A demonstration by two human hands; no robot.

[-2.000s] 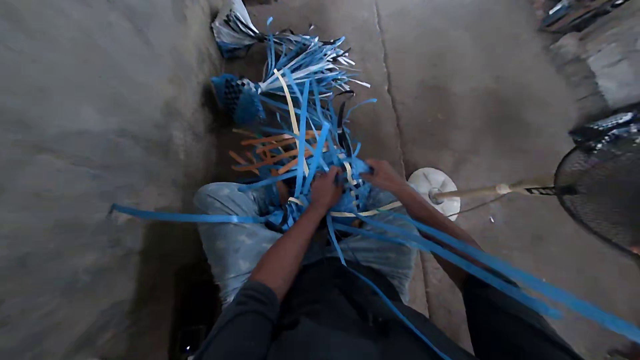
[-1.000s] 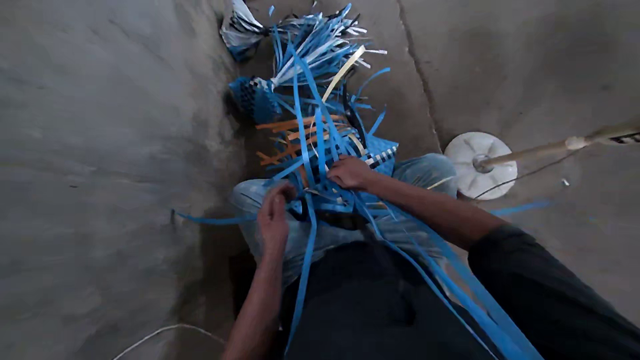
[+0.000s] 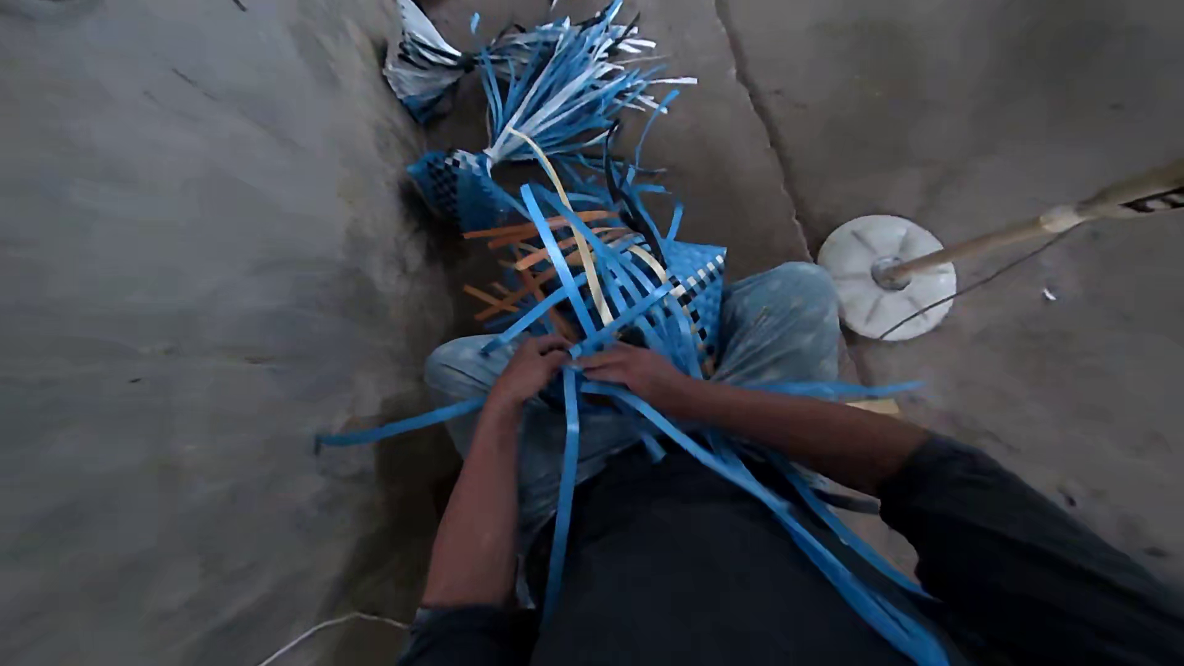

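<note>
A partly woven piece of blue, black and cream plastic strapping [image 3: 700, 277] lies across my lap between the knees, with loose blue and orange strips [image 3: 536, 236] fanning out beyond it. My left hand [image 3: 532, 370] pinches a blue strip [image 3: 592, 344] at the near edge of the weave. Close beside it, my right hand [image 3: 638, 370] has its fingers on the same crossing of strips. Long blue strips [image 3: 786, 513] run from under the right hand over my right side, one hangs down between my forearms, and another sticks out left past my knee.
Two bundled woven pieces with frayed strip ends [image 3: 458, 190] [image 3: 425, 69] lie ahead by the grey wall [image 3: 203, 277]. Right of my knee, a round white base [image 3: 888, 310] with a wooden pole stands on the cracked concrete floor [image 3: 999, 111]. A thin white cord lies lower left.
My left hand has moved forward onto the weave from near my left thigh, and the right hand has drawn back toward me. Both now meet at the strips.
</note>
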